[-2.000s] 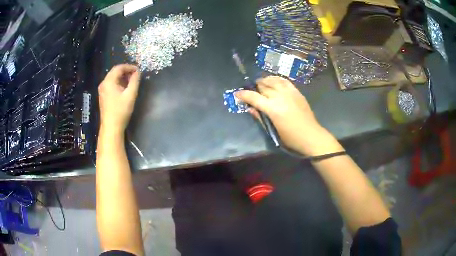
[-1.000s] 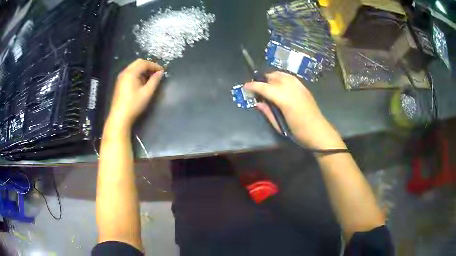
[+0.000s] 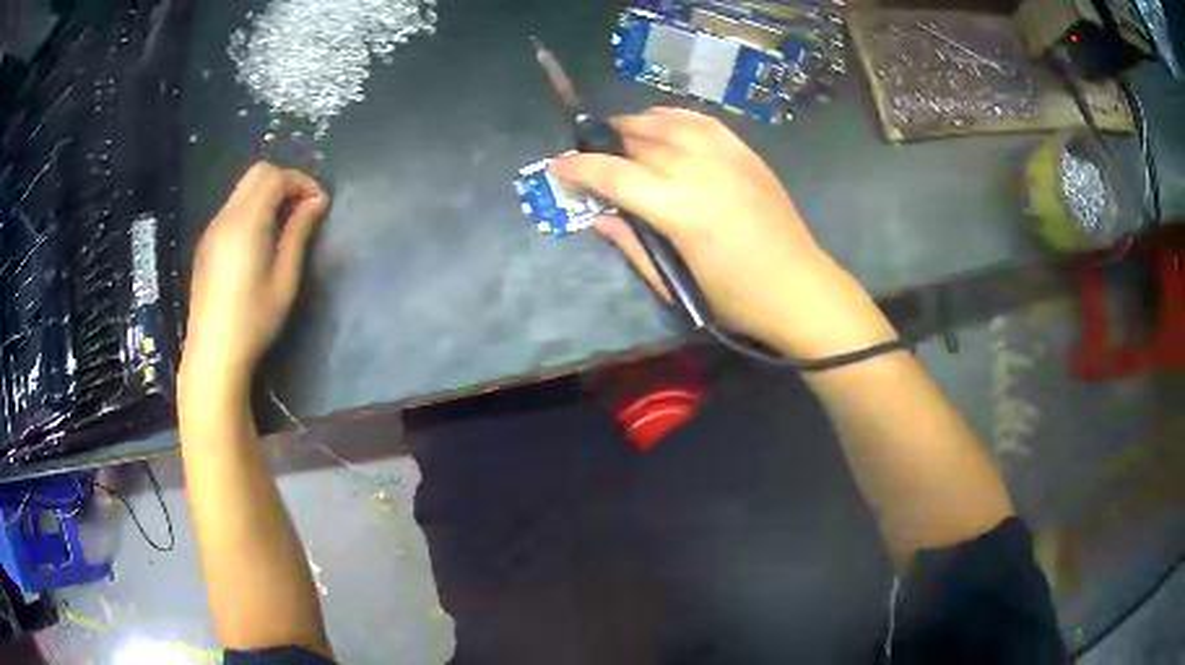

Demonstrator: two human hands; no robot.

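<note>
My right hand (image 3: pixel 708 214) holds a black soldering iron (image 3: pixel 663 260), its metal tip pointing up and left, clear of the board. Its thumb and fingers also grip a small blue circuit board (image 3: pixel 542 204) by its right side. My left hand (image 3: pixel 254 253) has thumb and forefinger pinched together just below the pile of small clear components (image 3: pixel 318 52). A thin solder wire (image 3: pixel 287 413) trails from under my left wrist over the bench edge. Any component between the fingertips is too small to tell. A few loose bits lie just above the fingertips.
Fanned blue boards (image 3: pixel 702 62) lie at the back. A brown tray with metallic bits (image 3: pixel 942 72) and a round yellow-rimmed spool or pot (image 3: pixel 1076 188) are at right. Dark racks (image 3: pixel 85 247) fill the left. The iron's cord crosses my right wrist. A red object (image 3: pixel 656 413) shows below the bench edge.
The view has shifted, so the bench items sit higher and mostly further left. My left hand stays pinched, now just below the pile. My right hand keeps hold of the iron and board.
</note>
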